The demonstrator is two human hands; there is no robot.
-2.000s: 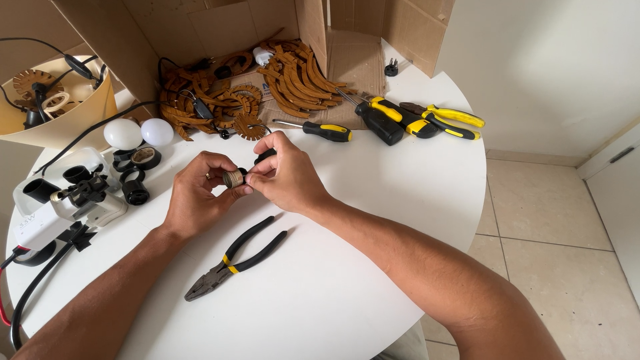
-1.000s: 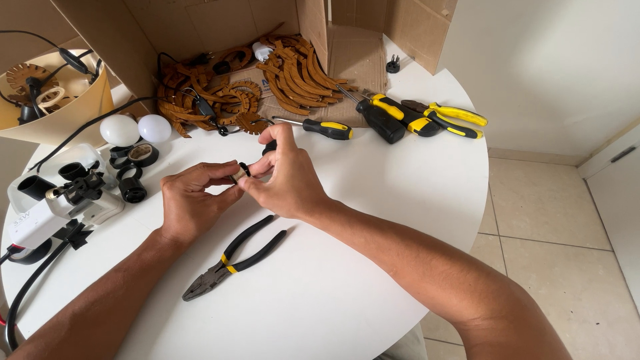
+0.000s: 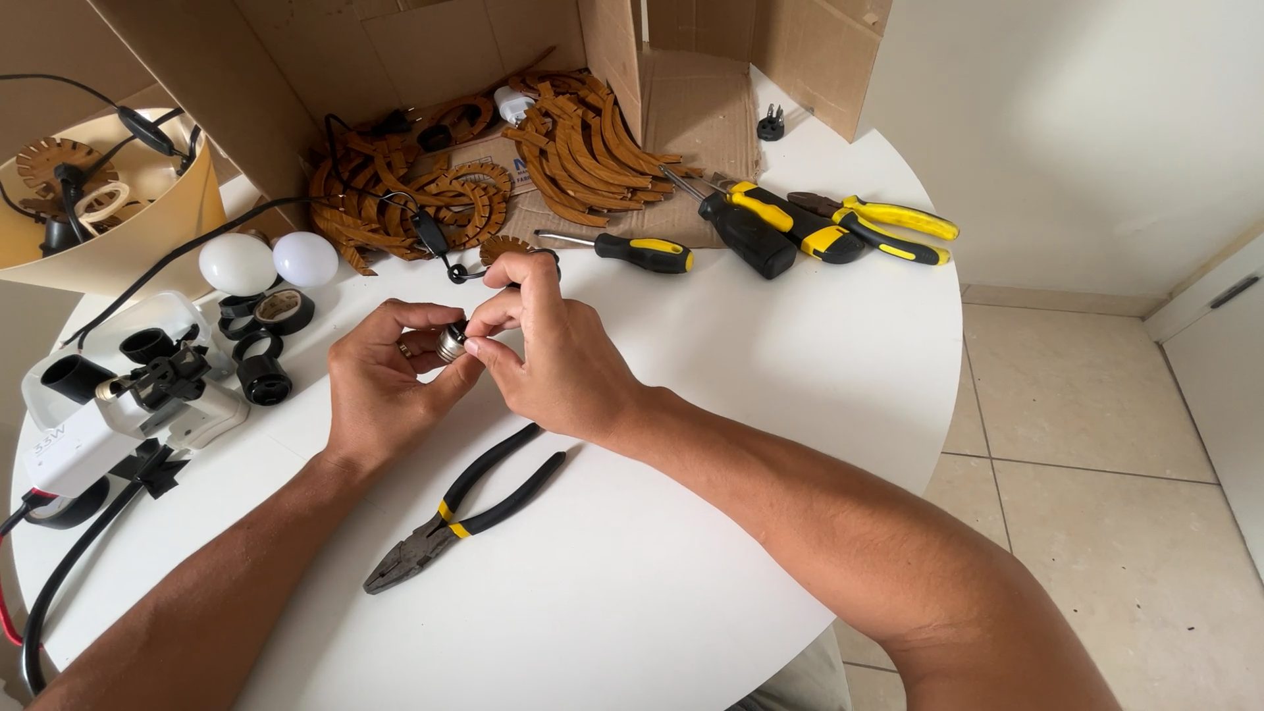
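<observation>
Between my hands is a small lamp socket part with a threaded metal shell [image 3: 451,344]. My left hand [image 3: 395,380] holds it between thumb and fingers, and a ring shows on one finger. The fingertips of my right hand [image 3: 553,346] pinch its dark upper end; a black piece shows partly behind the right index finger, and I cannot tell whether that hand holds it. Below both hands lie combination pliers [image 3: 449,523] with black and yellow handles, jaws toward the lower left. A screwdriver [image 3: 647,253] with a black and yellow handle lies beyond my right hand.
Behind stands an open cardboard box [image 3: 425,49] with brown curved slotted pieces [image 3: 583,148]. At right back are a black-handled tool [image 3: 746,235], a utility knife [image 3: 790,219] and yellow pliers [image 3: 889,227]. At left are two bulbs [image 3: 237,264], black rings [image 3: 284,310], a power adapter [image 3: 84,454] and a lampshade [image 3: 168,237].
The small part between my fingers has turned, and its metal shell now shows. My right index finger has shifted over it. The pliers and other tools lie as before.
</observation>
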